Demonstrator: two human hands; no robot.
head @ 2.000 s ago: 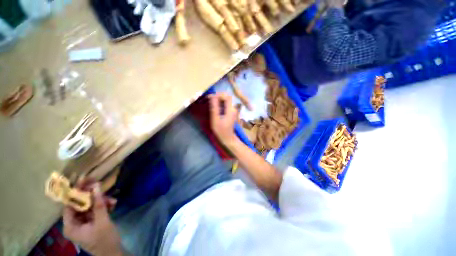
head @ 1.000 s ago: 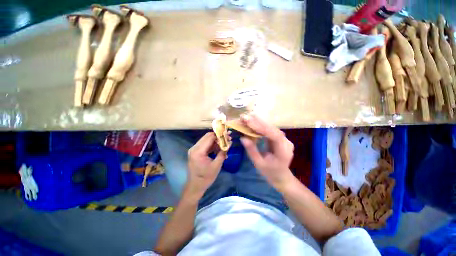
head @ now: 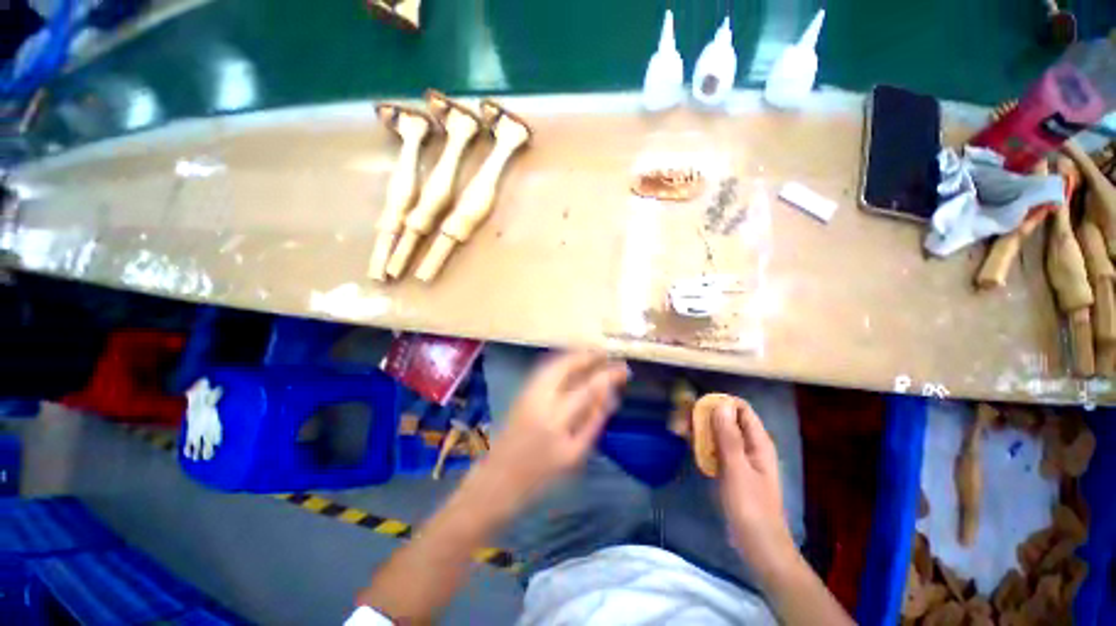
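My right hand (head: pixel 756 483) holds a tan oval sole piece (head: pixel 706 434) upright over my lap, below the bench edge. Another small tan part shows just behind it, too blurred to name. My left hand (head: pixel 557 410) is blurred, to the left of the piece and apart from it; its fingers look spread and I see nothing in them. The whitish glue dish (head: pixel 695 297), with thin sticks across it, sits on the clear stained sheet (head: pixel 639 263) near the bench edge. An orange-brown oval piece (head: pixel 667 184) lies at the sheet's far end.
Three leg parts (head: pixel 438 196) lie at left. Three white bottles (head: pixel 714 67) stand behind. A white block (head: pixel 808 201), phone (head: pixel 902 153), crumpled glove (head: pixel 985 202) and piled legs (head: pixel 1065 263) are at right. Blue stool (head: pixel 291 428) is lower left; blue parts bin (head: pixel 897 514) is lower right.
The view has swung, bringing the bottles into sight. My hands have moved apart. The oval piece is now in my right hand, and my left hand has let go of what it held.
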